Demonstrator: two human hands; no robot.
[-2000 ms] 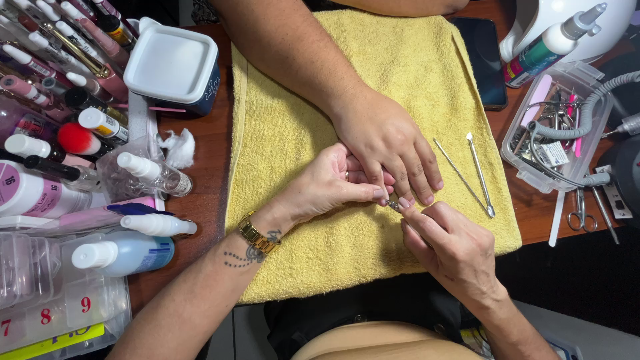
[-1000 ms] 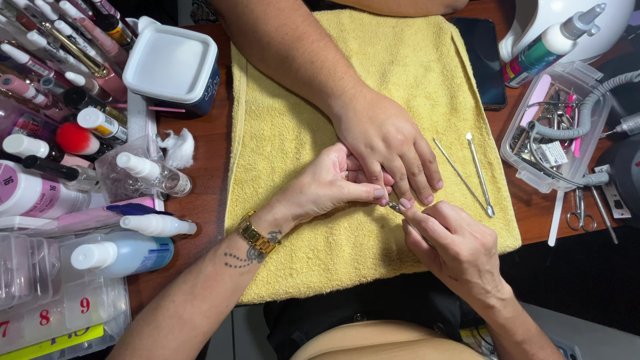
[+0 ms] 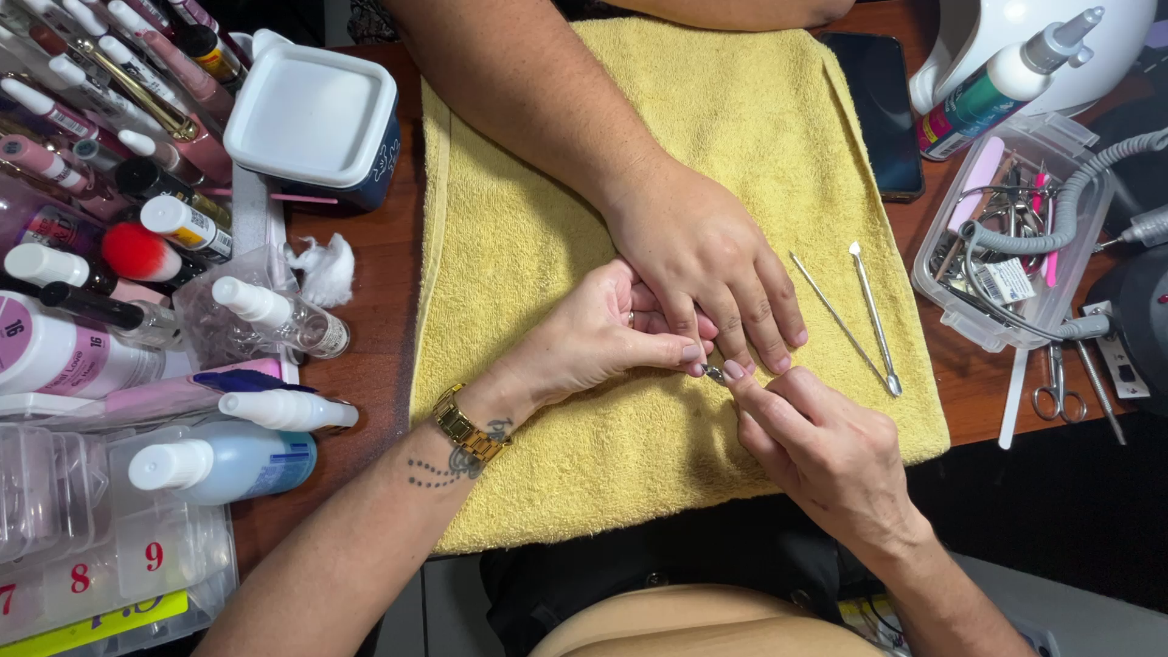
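My left hand [image 3: 607, 333], with a gold watch [image 3: 468, 426] at its wrist, pinches a finger of another person's hand [image 3: 707, 246], which lies palm down over the yellow towel [image 3: 566, 474]. Between the fingers of my right hand [image 3: 821, 447] is a small metal nipper [image 3: 714, 373], its tip at that finger's nail; most of the tool is hidden in my hand. Two metal manicure tools lie on the towel to the right: a thin one [image 3: 838, 312] and a cuticle pusher [image 3: 874, 318], their lower ends close together.
At left stand many polish bottles, spray bottles [image 3: 224, 463], a lidded tub [image 3: 310, 114] and cotton [image 3: 326, 270]. On the right are a phone [image 3: 871, 114], a pump bottle [image 3: 1008, 87], a clear plastic box [image 3: 949, 301] of tools under a coiled cable, and small scissors [image 3: 1058, 388].
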